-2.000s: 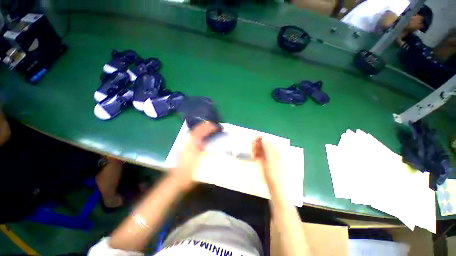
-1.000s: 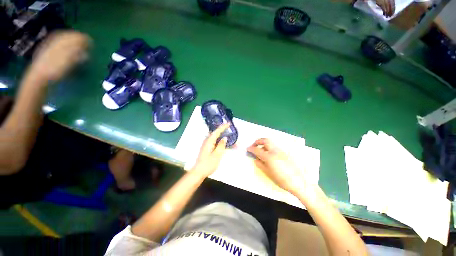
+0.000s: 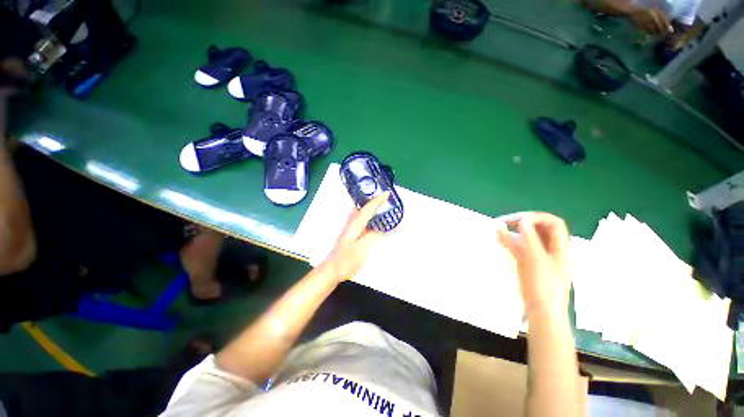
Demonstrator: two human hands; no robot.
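My left hand (image 3: 356, 243) holds a dark plastic housing (image 3: 371, 189) by its ribbed end, above the left part of a large white sticker sheet (image 3: 440, 256). The housing has a round centre detail. My right hand (image 3: 536, 244) is raised over the right end of the sheet, thumb and fingertips pinched together. Whether a small piece is between them is too blurred to tell. Several labelled housings (image 3: 286, 169) with white rounded ends lie in a group to the left.
One unlabelled housing (image 3: 560, 139) lies at centre-right. Fanned white spare sheets (image 3: 644, 293) lie at right. Black mesh baskets (image 3: 458, 18) stand along the far side. An open carton (image 3: 489, 387) is below the bench edge. A neighbour's arm (image 3: 12, 204) is at far left.
My right hand has moved right and up from the sheet's middle. My left hand still holds the housing. The labelled group has fewer housings, and the neighbour's arm has drawn back left.
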